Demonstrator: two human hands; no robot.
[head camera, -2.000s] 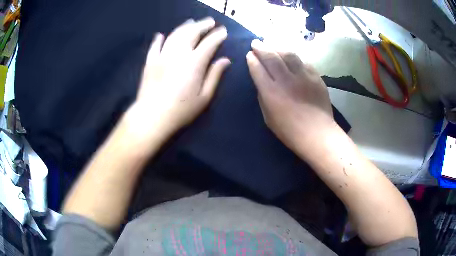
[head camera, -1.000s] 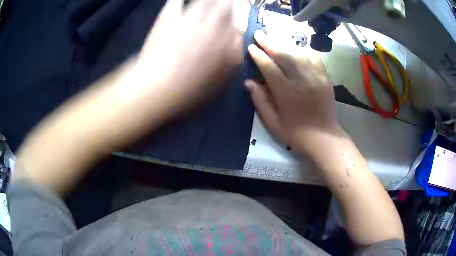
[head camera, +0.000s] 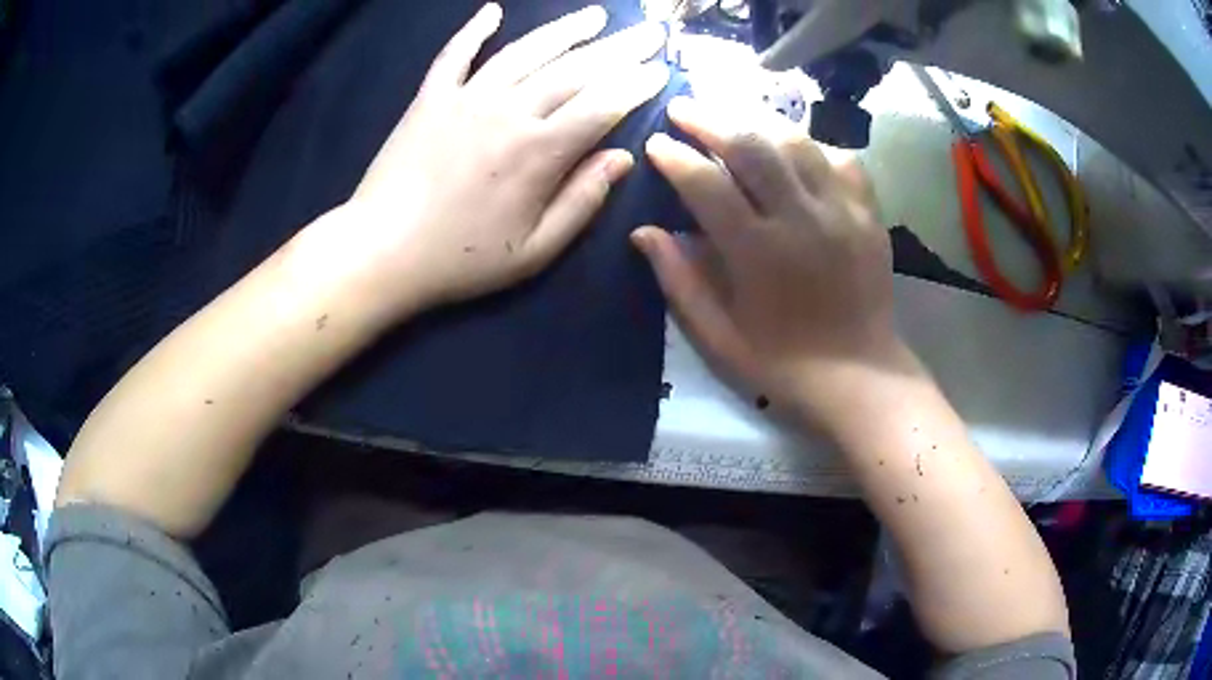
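A dark fabric panel (head camera: 518, 365) lies over the left and middle of the machine table, its right edge running up to the bright needle area. My left hand (head camera: 492, 166) lies flat on the panel with its fingers apart, fingertips near the presser foot (head camera: 675, 29). My right hand (head camera: 784, 239) rests at the panel's right edge, its index and middle fingertips on the cloth just below the foot, thumb apart. No fold is visibly pinched. Glare hides the needle itself.
Scissors with orange-red and yellow handles (head camera: 1010, 213) lie at right. A dark fabric scrap (head camera: 937, 259) lies beside them. The machine head (head camera: 1103, 120) arches over the upper right. A ruler edge (head camera: 744, 468) runs along the front. A blue object with a pale screen (head camera: 1176, 445) is far right.
The panel has turned, its right edge now pointing toward the foot, and the table's front edge shows. My left hand moved across the blur-filled area and now lies spread. My right hand stays near the needle.
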